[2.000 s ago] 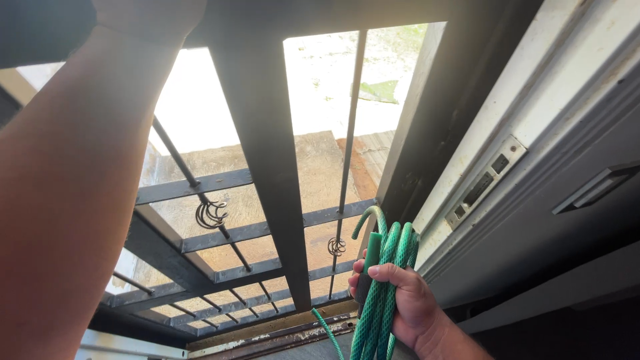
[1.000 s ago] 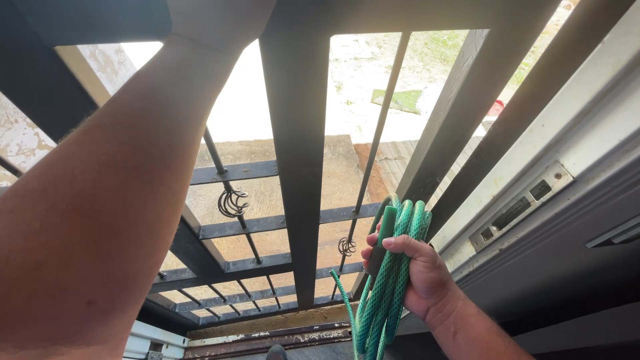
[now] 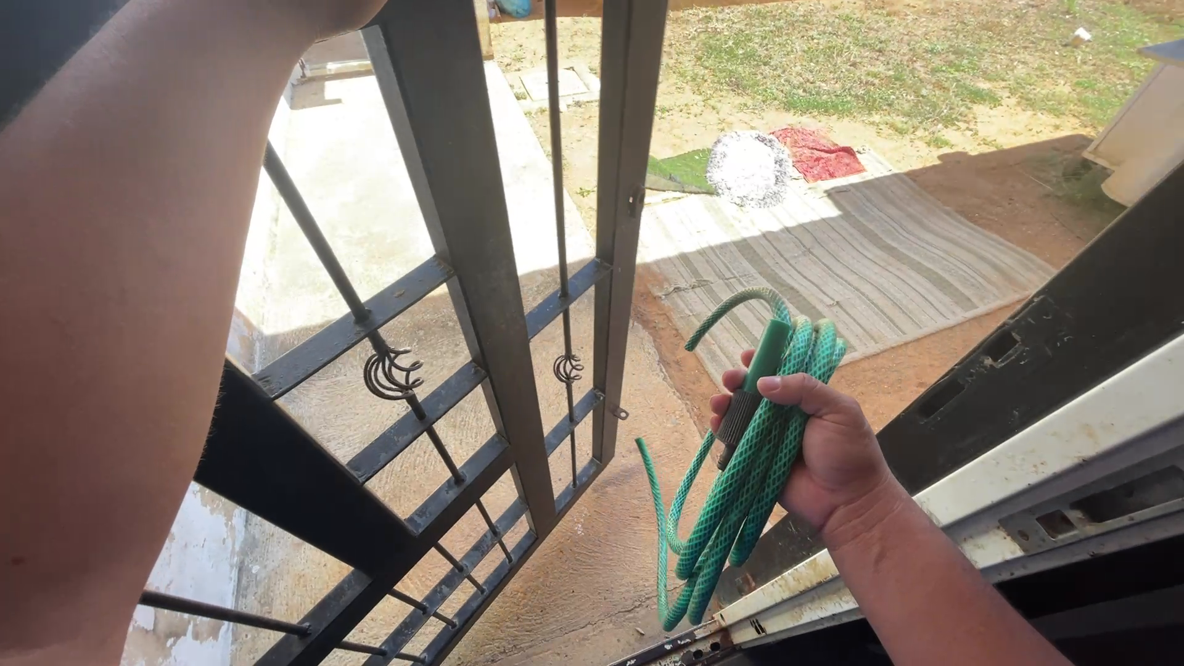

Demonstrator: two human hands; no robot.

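Observation:
A coiled green braided hose (image 3: 754, 472) is clasped in my right hand (image 3: 828, 444), at the lower right of the centre. Its loops hang down, and two loose ends stick out on the left side. Against the coil, under my fingers, lies a green and black hose nozzle (image 3: 754, 388). My left arm reaches up across the left side, and my left hand (image 3: 338, 14) is at the top edge by the frame of a dark metal barred gate (image 3: 472, 240). Its fingers are out of view, so its grip cannot be told. The gate stands swung outward, away from the door frame.
A white and dark door frame (image 3: 1045, 462) with latch cutouts runs along the right. Outside are a concrete step (image 3: 592, 546), a striped rug (image 3: 860, 259), a fluffy white mat (image 3: 747, 168), a red cloth (image 3: 819, 154) and grass. A pale object (image 3: 1138, 129) stands at the far right.
The barred gate has swung outward, away from the door frame, opening a wide gap onto the yard. My right hand still holds the coiled hose.

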